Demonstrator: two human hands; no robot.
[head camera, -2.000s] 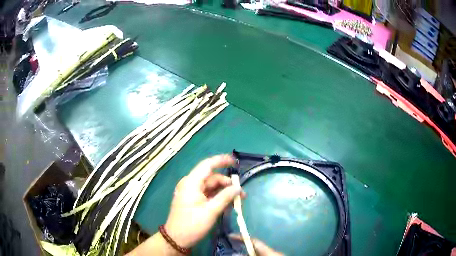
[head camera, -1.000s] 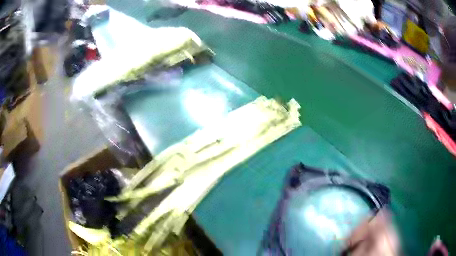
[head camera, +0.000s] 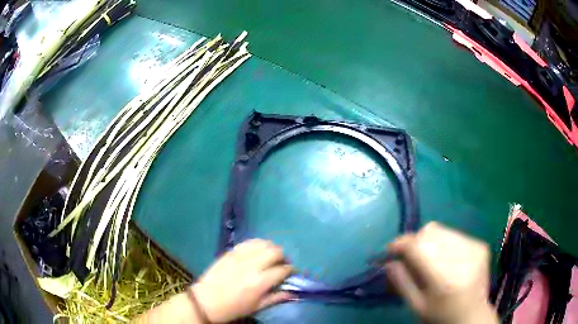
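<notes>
A black square plastic frame (head camera: 410, 183) with a large round opening lies on the green mat in front of me. My left hand (head camera: 244, 278) is at its near left corner, fingers bent over the near edge. My right hand (head camera: 437, 269) is at the near right part, fingers curled at the frame's edge and slightly blurred. A thin dark piece seems to be at the right fingertips, but I cannot tell what it is. Whether a foam strip lies under the fingers is hidden.
Black and pale yellow foam strips (head camera: 155, 120) fan out at left. Below them, a cardboard box (head camera: 28, 253) holds black scraps and curly yellow liner (head camera: 136, 285). Bagged strips lie upper left. Black frames on pink sheet (head camera: 529, 297) lie lower right, black moulded parts (head camera: 491, 31) upper right.
The view has shifted, and the frame sits higher and more fully in view. The pale strip seen in my fingers earlier is gone. Both hands are now at the frame's near side.
</notes>
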